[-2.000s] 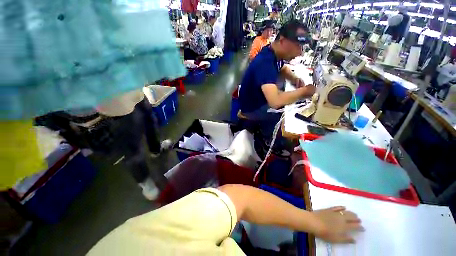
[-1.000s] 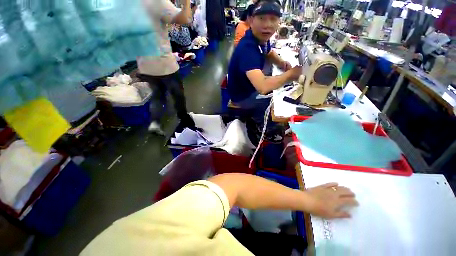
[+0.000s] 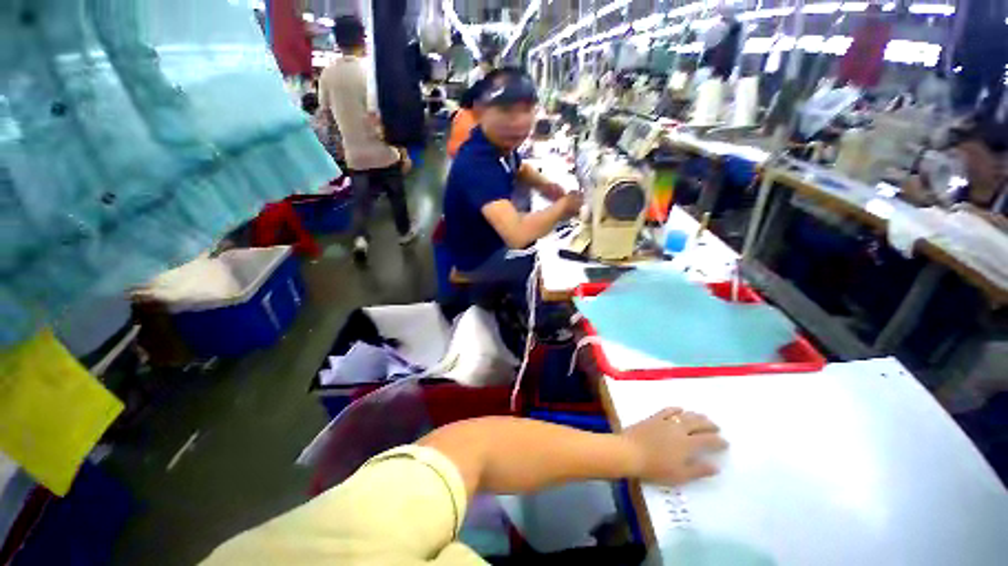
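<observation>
My left hand (image 3: 676,447) lies palm down on the white machine table (image 3: 818,442), near its left edge, holding nothing. A ring shows on a finger. My right hand is out of the picture. Beyond my left hand, a shallow red tray (image 3: 707,370) holds aqua cut pieces (image 3: 691,321). A bit of pale aqua fabric (image 3: 718,549) lies at the bottom edge of the picture. A ruffled aqua blouse (image 3: 144,122) hangs large at the upper left, with a yellow sheet (image 3: 53,411) below it; what holds it is not visible.
A person in dark blue (image 3: 478,199) sits at an off-white sewing machine (image 3: 617,210), facing this way. Another person (image 3: 359,122) is in the aisle. A blue bin (image 3: 260,304), an open bin with white pieces (image 3: 411,332) and a red bin (image 3: 470,404) stand at left.
The view has turned right, so the tray, table and my left hand appear further left. My hand stays flat on the table. The seated person has turned to face this way. The standing person is further off.
</observation>
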